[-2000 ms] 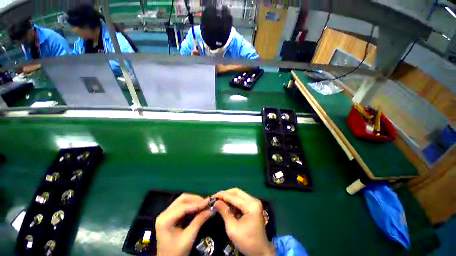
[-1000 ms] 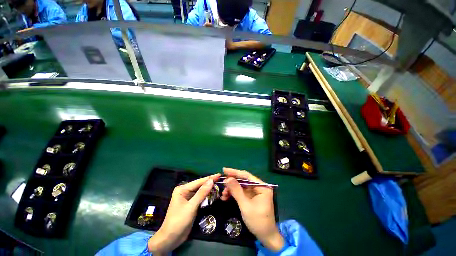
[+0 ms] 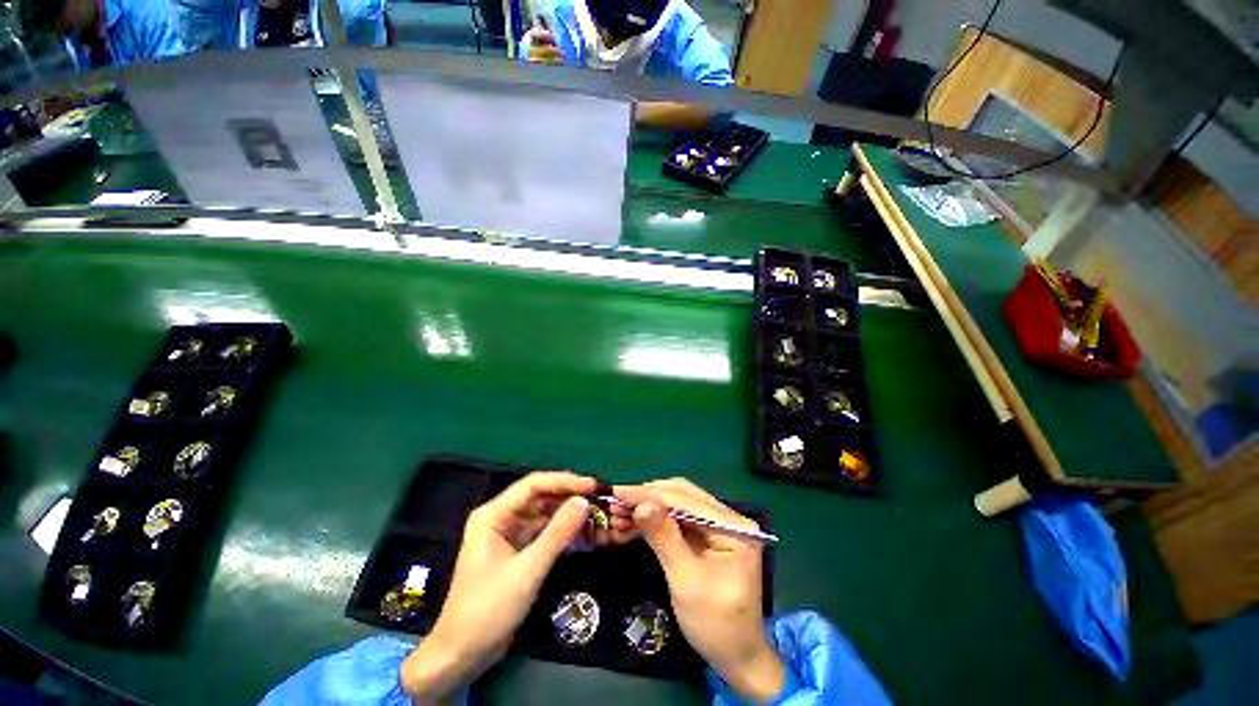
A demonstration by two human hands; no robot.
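Note:
My left hand (image 3: 518,552) holds a small round module (image 3: 597,519) in its fingertips above the black parts tray (image 3: 384,552). My right hand (image 3: 697,572) holds a slim silver tweezers-like tool (image 3: 718,526); its tip meets the module between my hands, and its back end points right. The exact contact is hidden by my fingers. In the tray below, round modules sit in the front pockets, one (image 3: 576,617) under my hands and one with a white tab (image 3: 405,593) at the left. The back left pocket (image 3: 445,494) is bare.
A tray of modules (image 3: 166,476) lies at left, another (image 3: 815,372) at back right. A white scrap (image 3: 51,527) is at far left. A metal rail (image 3: 552,253) crosses behind. At right are a wood-edged shelf, a red basket (image 3: 1070,324) and a blue bag (image 3: 1077,579). People in blue smocks sit opposite.
Since one second ago my hands stay over the tray, and the tool tilts more, its back end lower. Two seconds ago the fingers met over the tray with no long tool visible.

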